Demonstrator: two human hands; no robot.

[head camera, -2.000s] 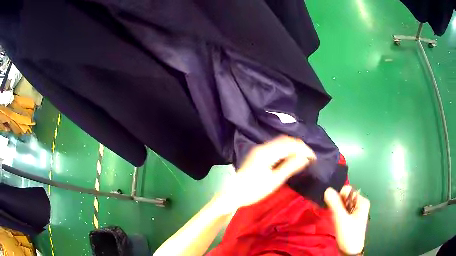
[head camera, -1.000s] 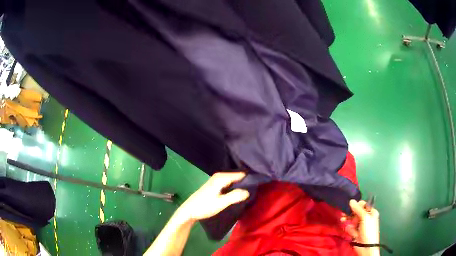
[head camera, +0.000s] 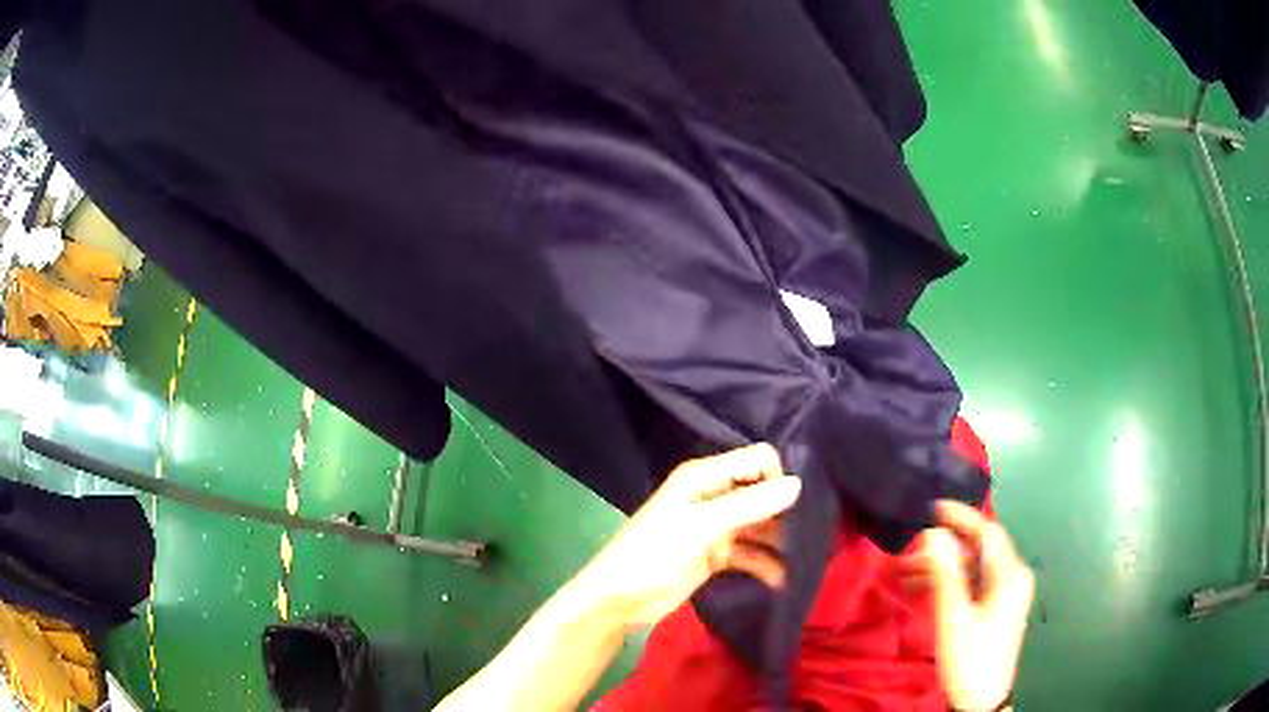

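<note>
A dark navy coat (head camera: 418, 209) hangs across the upper left and middle. Its shiny purplish lining (head camera: 654, 292) is turned out, with a white care label (head camera: 807, 319) on it. My left hand (head camera: 717, 536) grips the lower edge of the coat, fingers curled round the cloth above my red clothing (head camera: 877, 640). My right hand (head camera: 974, 584) is at the right end of the gathered hem, fingers bent and blurred against the cloth. A dark shape shows between its fingers; I cannot tell what it is.
A grey rack frame (head camera: 1232, 292) stands on the green floor at right, another rack bar (head camera: 251, 505) at lower left. A black bin (head camera: 320, 665) is at bottom left. Orange-brown cloth (head camera: 63, 299) lies at far left. Another dark garment (head camera: 70, 549) hangs at left.
My left hand has moved right and now holds the hem nearer my right hand. The stretched hem is bunched, a fold hanging down. My right hand has shifted slightly left and up.
</note>
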